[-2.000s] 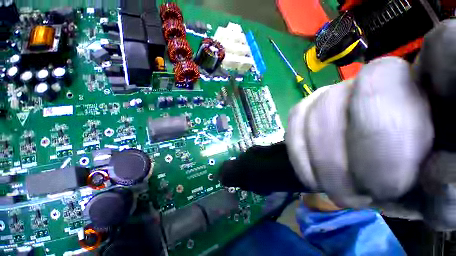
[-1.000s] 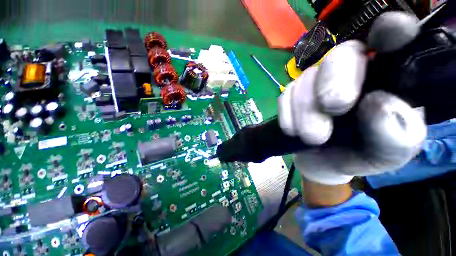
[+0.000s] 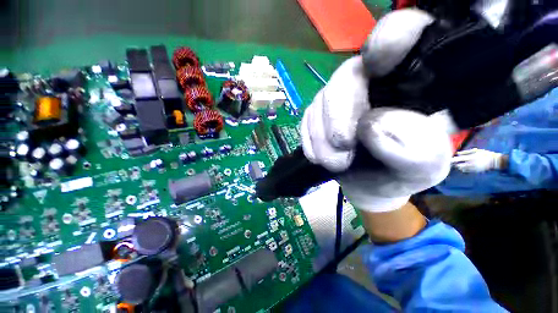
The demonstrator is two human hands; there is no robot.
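Note:
My right hand [image 3: 379, 137], in a white knit glove, is closed around a thick black electric screwdriver [image 3: 292, 177]. The screwdriver's narrow nose points left and down over the green circuit board [image 3: 229, 229], beside a small grey block. The nose hides its bit, so contact with the board cannot be told. The board carries red-wound toroidal inductors [image 3: 197, 98], black blocks, a transformer with orange tape [image 3: 48, 110] and round dark capacitors [image 3: 153, 235]. My left hand is not in view.
A red-orange pad [image 3: 339, 24] lies at the upper edge. A thin screwdriver shaft [image 3: 315, 72] shows on the green mat, partly behind my glove. Another person's gloved hand [image 3: 477, 160] and blue sleeve are at the right. A dark cord hangs below my hand.
My right hand and the screwdriver have shifted left in the view, with the nose now near the small grey block. The camera view has shifted. Another person's hand has appeared at the right.

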